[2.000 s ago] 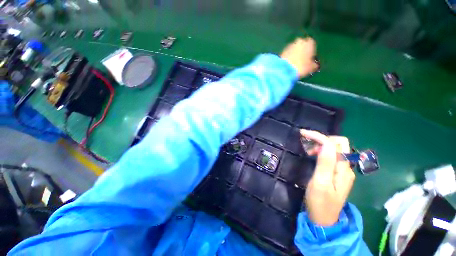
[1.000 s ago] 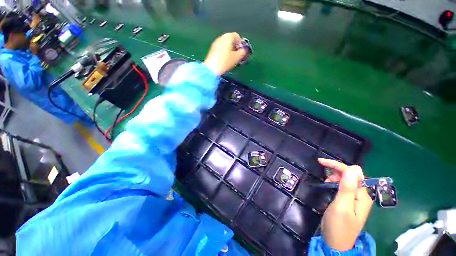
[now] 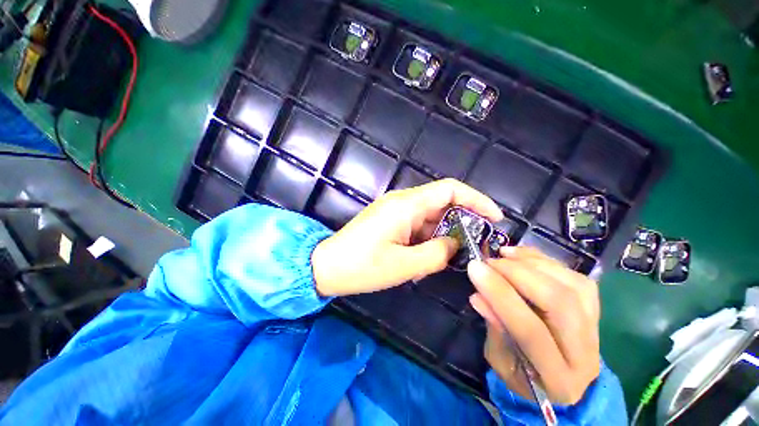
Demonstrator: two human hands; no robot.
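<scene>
My left hand (image 3: 399, 237) holds an open watch housing (image 3: 463, 226) over the black compartment tray (image 3: 300, 112), thumb and fingers at its rim. My right hand (image 3: 541, 312) grips silver tweezers (image 3: 523, 362), and their tips touch the inside of the held housing. Part of another housing (image 3: 498, 240) shows just behind my right fingertips; what bears it is hidden. Three housings (image 3: 418, 66) lie in the tray's far row, and one (image 3: 587, 218) lies at its right side.
A pair of watch units (image 3: 642, 250) lies right of the tray, and another (image 3: 717, 82) lies farther back on the green bench (image 3: 158, 166). A grey round dish (image 3: 187, 18) is upper left, a black box with wires (image 3: 83, 71) far left, a white device (image 3: 699, 374) lower right.
My left hand has come back from the far bench to the tray's middle, with a housing in it. My right hand has moved left, bringing the tweezers to that housing. The view has shifted down over the tray.
</scene>
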